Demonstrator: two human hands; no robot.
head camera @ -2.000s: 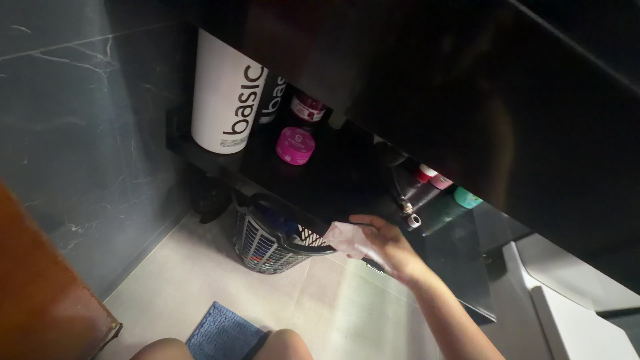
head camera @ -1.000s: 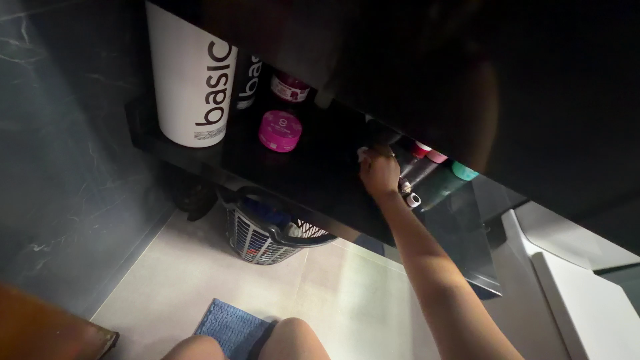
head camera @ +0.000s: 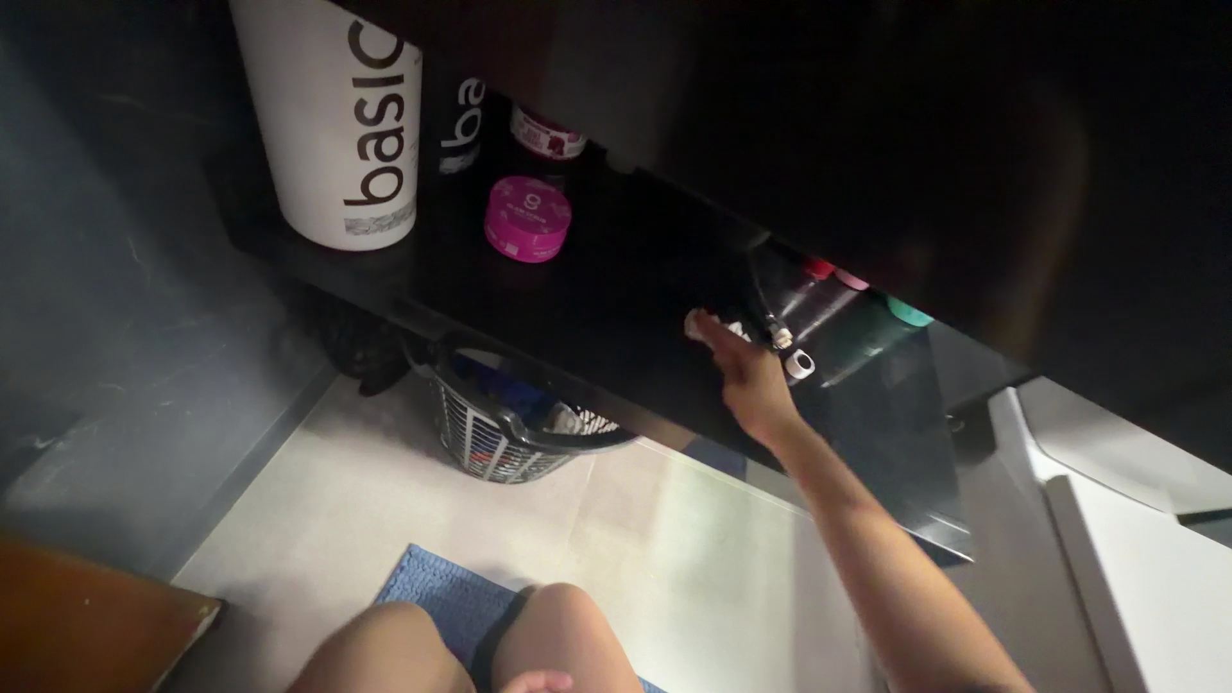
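Observation:
My right hand [head camera: 756,380] presses a crumpled white tissue or cloth [head camera: 695,323] onto the glossy black shelf [head camera: 616,289]. Just right of my fingers are a small white-capped item [head camera: 799,364] and the end of a cable or tube [head camera: 780,334]. To the left on the shelf sit a round magenta jar [head camera: 527,219] and a large white container [head camera: 332,125] with black lettering. Only part of my left hand [head camera: 539,682] shows, low between my knees at the bottom edge; what it does is hidden.
Under the shelf stands a black plastic laundry basket [head camera: 500,448] with clothes inside. Tubes with red, pink and green caps [head camera: 907,312] lie at the shelf's back right. A blue mat [head camera: 448,597] is on the floor. White fixtures [head camera: 1145,568] are at the right, an orange-brown panel [head camera: 87,616] lower left.
My right hand has moved from the shelf's front edge, above the basket, onto the shelf surface with the white tissue or cloth. Part of my left hand has come into view at the bottom.

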